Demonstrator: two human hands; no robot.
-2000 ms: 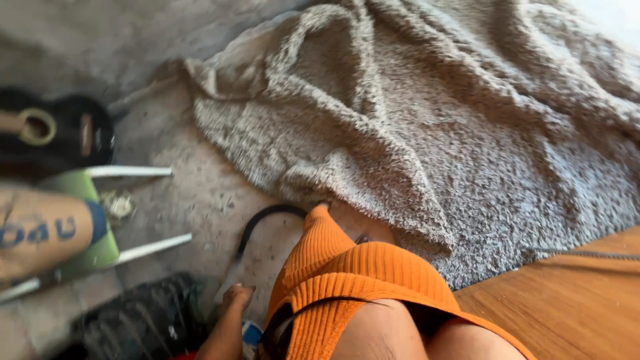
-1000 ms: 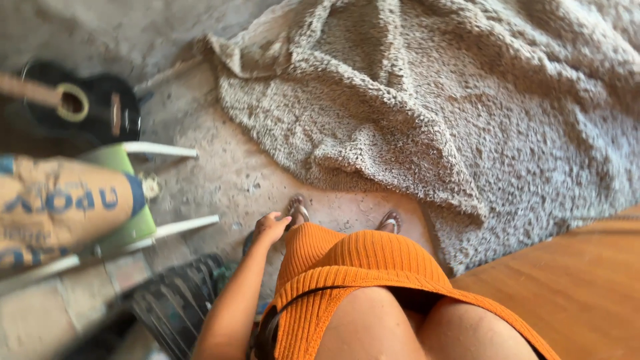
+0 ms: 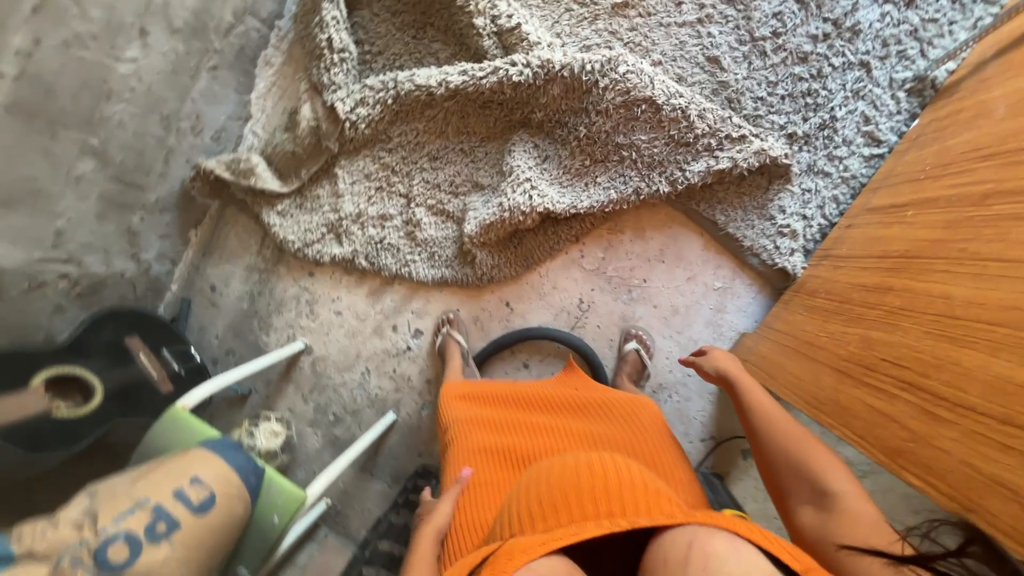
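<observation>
My left hand (image 3: 438,512) is beside the left side of my orange ribbed dress (image 3: 552,432), fingers apart and nothing seen in it. Out to the right, my right hand (image 3: 712,366) hangs over the floor near the wooden panel's edge, its fingers bent together; whether it holds anything small cannot be told. A dark curved hose (image 3: 540,334) shows on the floor between my sandalled feet. Past my feet lies a shaggy grey-beige rug (image 3: 448,176), rumpled and folded over on itself.
A wood-grain surface (image 3: 920,296) lies at the right. On the left are a black guitar (image 3: 120,384), a green seat with white legs (image 3: 280,488) and a printed paper sack (image 3: 168,512) on it. Rough concrete floor (image 3: 336,320) shows between these and the rug. A dark ribbed object (image 3: 392,528) sits at the bottom.
My right hand has come into view at the right. My left hand, reaching forward near my foot a second ago, is now back beside the dress. The view has turned.
</observation>
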